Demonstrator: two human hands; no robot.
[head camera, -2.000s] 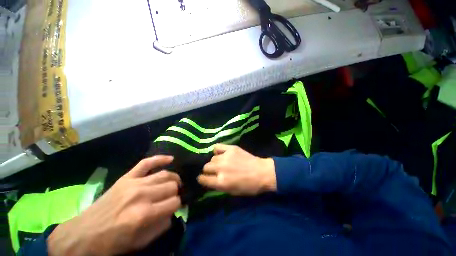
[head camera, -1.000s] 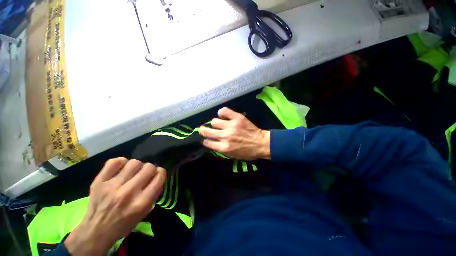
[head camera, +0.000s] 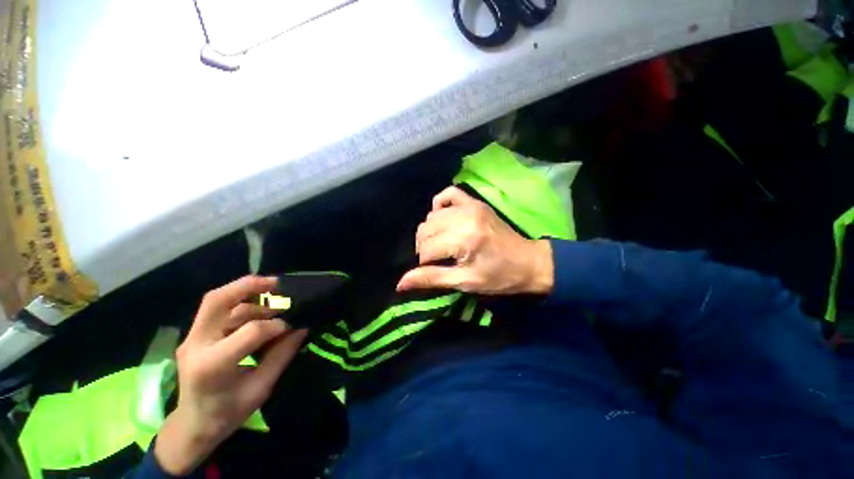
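Observation:
A black garment panel with neon-green stripes (head camera: 398, 329) lies across my lap, below the table edge. My left hand (head camera: 229, 351) grips a folded black part of the panel at its left; a small pale yellow-green patch shows between the fingers. My right hand (head camera: 482, 245) holds the panel's black cloth at its right, thumb pointing left, above the stripes. A neon-green flap (head camera: 524, 192) sticks out behind my right hand. The cloth under both hands is partly hidden.
The white table (head camera: 309, 103) with a printed scale along its front edge crosses the top. Black scissor handles (head camera: 501, 14) lie on it, cut off by the frame. Yellow-brown tape (head camera: 42, 220) runs down its left. Neon-green pieces (head camera: 89, 426) lie lower left, others at far right.
The view has shifted, so table and scissors sit higher. My hands have moved apart, and the cloth is turned so the stripes now show below and between them. More of the green flap shows.

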